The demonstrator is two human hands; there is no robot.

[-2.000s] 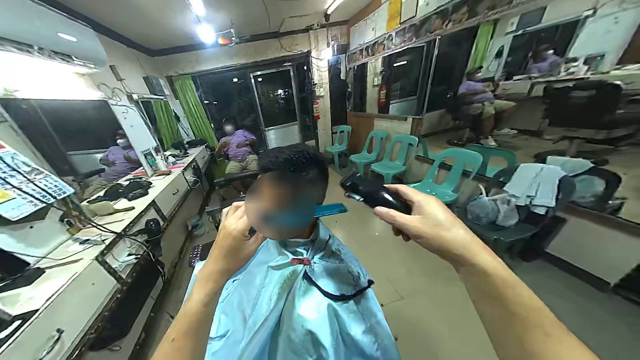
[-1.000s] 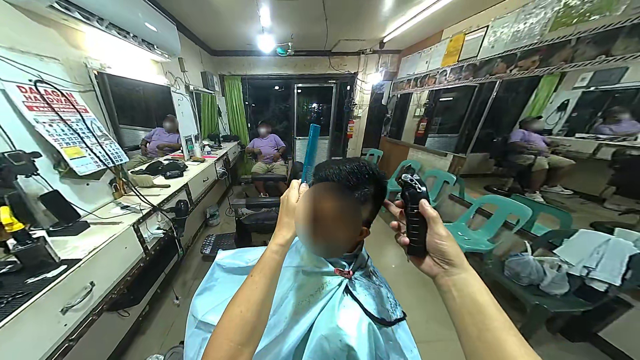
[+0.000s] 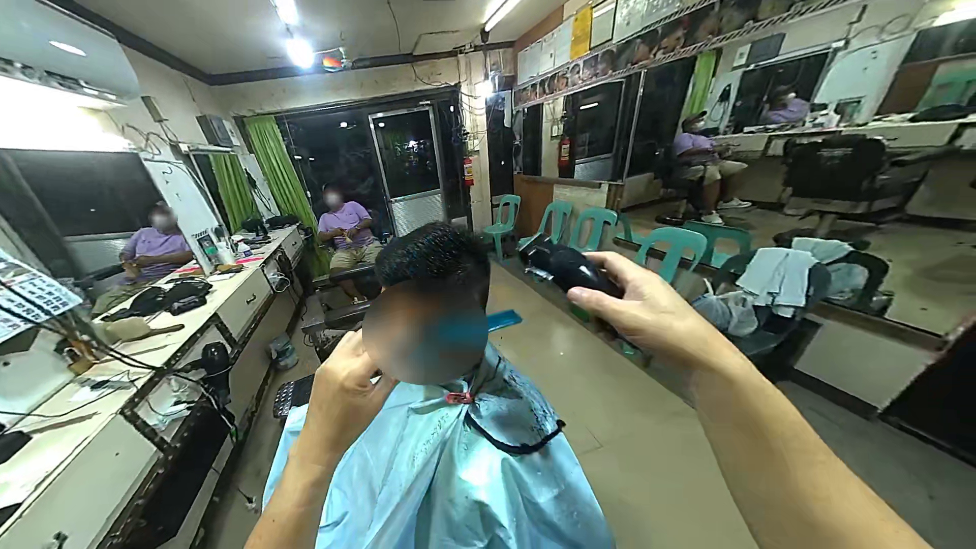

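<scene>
A seated person with short dark hair [image 3: 435,255] wears a light blue barber's cape [image 3: 473,473], closed at the neck by a red clip [image 3: 459,398]. My left hand [image 3: 351,385] is at the side of the blurred face, on the comb; its fingers are partly hidden. The tip of the blue comb [image 3: 505,319] sticks out on the far side of the head, level with the jaw. My right hand [image 3: 648,301] holds a black hair clipper [image 3: 568,267] to the right of the head, apart from the hair, its blade end pointing left.
Along the left runs a counter [image 3: 221,293] with drawers, cables and a hanging black hair dryer [image 3: 216,374]. Green plastic chairs [image 3: 671,248] line the mirrored right wall, one under white towels [image 3: 776,278]. Another person [image 3: 347,229] in a purple shirt sits at the back.
One second ago the comb stood upright above the head; now it lies low beside the jaw. The clipper was upright and is now tilted leftward. The view has shifted.
</scene>
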